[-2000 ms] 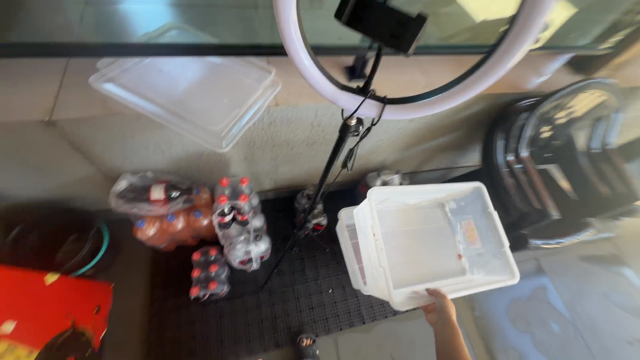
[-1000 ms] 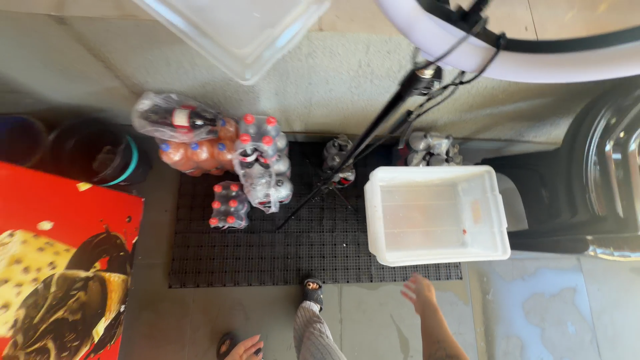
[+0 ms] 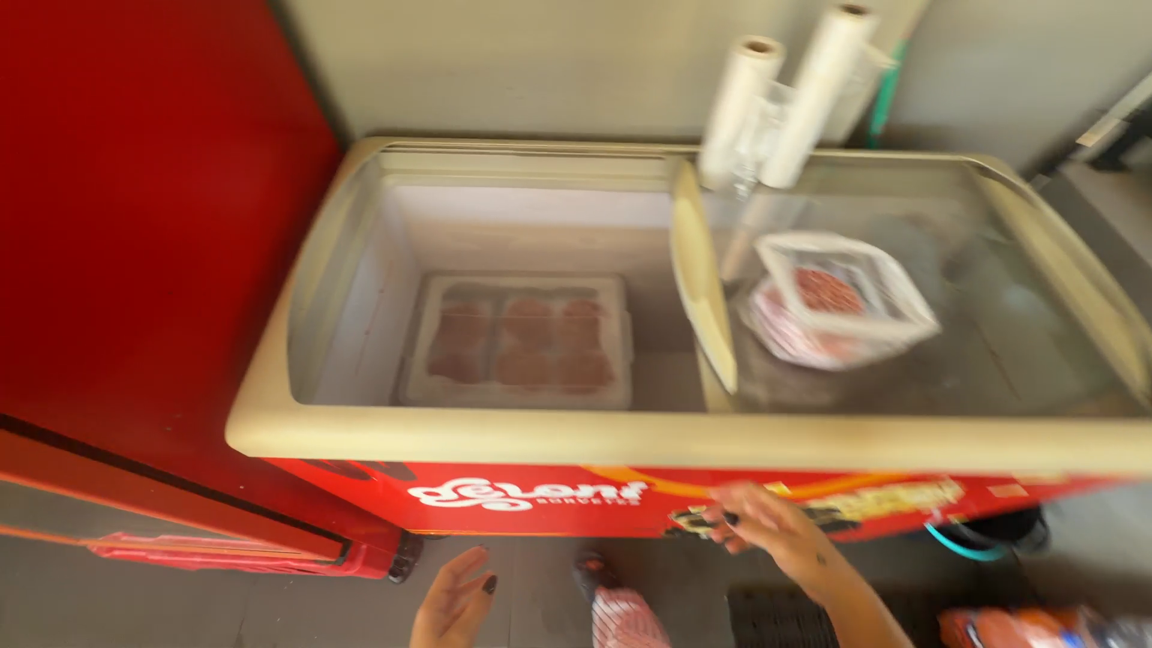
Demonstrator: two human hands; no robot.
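My left hand [image 3: 456,598] is low in the view, over the floor in front of the chest freezer [image 3: 540,435], fingers apart and holding nothing. My right hand [image 3: 765,531] is before the freezer's red front panel, fingers spread, with nothing in it. The freezer's left half stands open. Inside lies a translucent plastic container [image 3: 522,396] with round reddish portions in rows, seen through its lid. On the closed glass at the right rests an open plastic bag [image 3: 837,306] with red ground-meat-like contents.
Two white plastic-film rolls [image 3: 742,112] stand at the freezer's back edge. A tall red cabinet [image 3: 153,225] adjoins on the left. A black bucket with a turquoise rim [image 3: 981,549], wrapped bottles [image 3: 1017,628] and a black mat [image 3: 792,621] lie at the lower right.
The view has swung from the wall with the ring light and bottles to the freezer. My right hand, earlier at the white plastic bin's edge, has let go of it.
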